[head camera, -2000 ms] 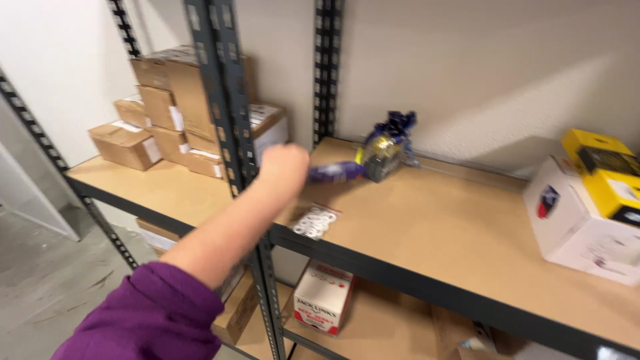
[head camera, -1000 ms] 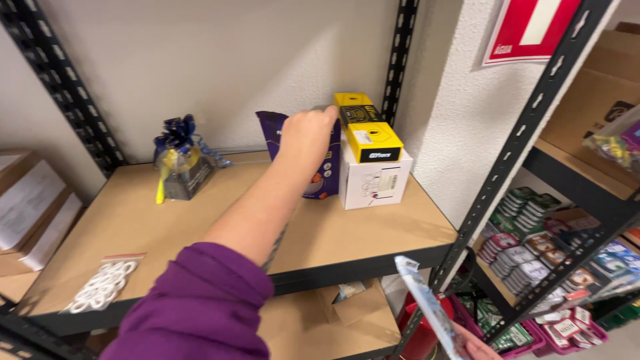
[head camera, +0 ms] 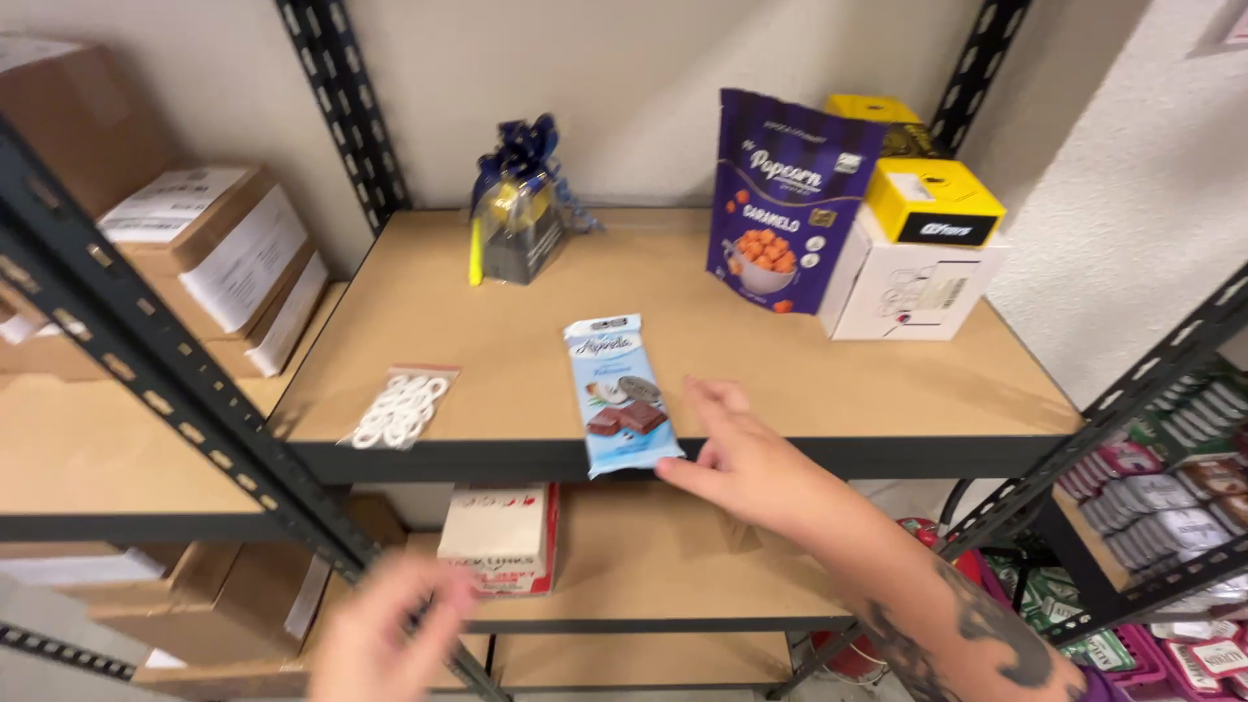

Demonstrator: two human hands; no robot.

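Observation:
A light-blue chocolate bar packet lies on the upper shelf, its near end at the metal edge. Just right of it is my right hand, fingers spread, thumb close to the packet's lower corner; whether it touches cannot be told. My left hand, blurred, hangs below the shelf edge at lower left and shows nothing in it. A bag of white rings lies at the shelf's front left. Behind stand a clear gift bag with a dark blue ribbon and, upright at right, a purple popcorn pouch.
Yellow boxes sit on and behind a white box beside the pouch. Cardboard boxes fill the left shelf. Black slotted uprights frame the shelving. A beef jerky box stands below; packaged goods are at right.
The hand has let go of the purple pouch, which stands against the boxes. The light-blue packet, held low at right a second ago, now lies on the shelf. The view has shifted.

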